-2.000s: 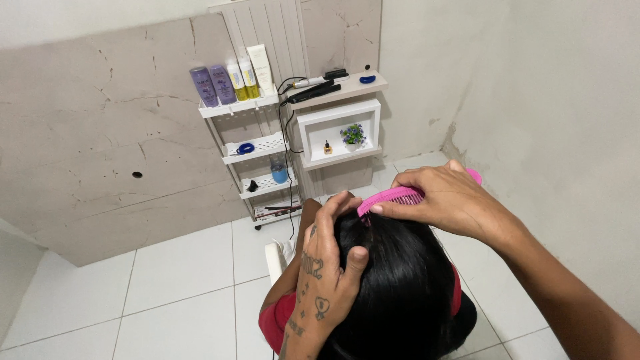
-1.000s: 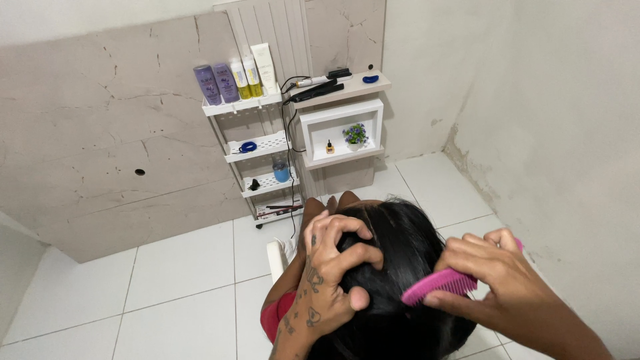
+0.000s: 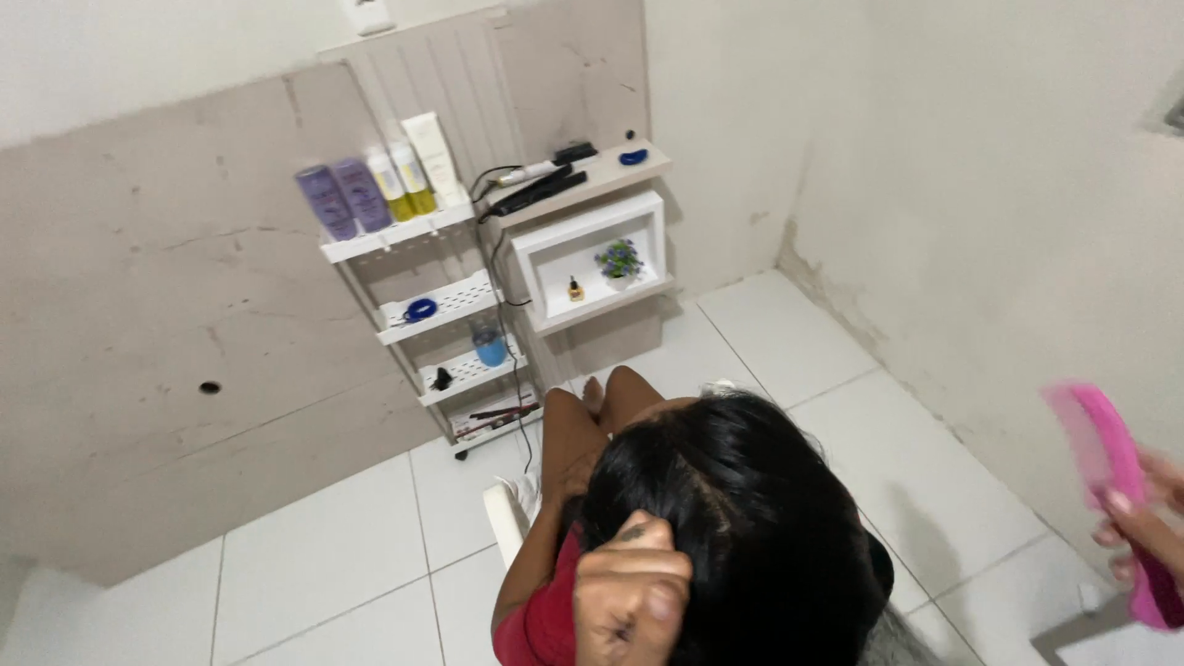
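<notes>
Below me sits a person in a red top, whose dark hair (image 3: 777,518) fills the lower middle of the head view. My left hand (image 3: 634,587) is closed at the left side of the hair, fingers curled in against it; the strands in its grip are mostly hidden by the fingers. At the right edge, away from the head, my right hand (image 3: 1142,527) holds a pink plastic comb (image 3: 1110,444), which is slightly blurred.
A slim white rolling shelf (image 3: 402,236) carries bottles and a tube. Beside it, a wall shelf (image 3: 610,180) holds a black hair straightener (image 3: 536,192) with cords hanging. Under that is a white box shelf (image 3: 661,240) with a small potted plant (image 3: 618,262). A white chair arm (image 3: 504,523) shows beside the person.
My right hand has moved from the hair out to the right with the pink comb. My left hand's fingers, spread over the hair before, are now curled closed at its left side.
</notes>
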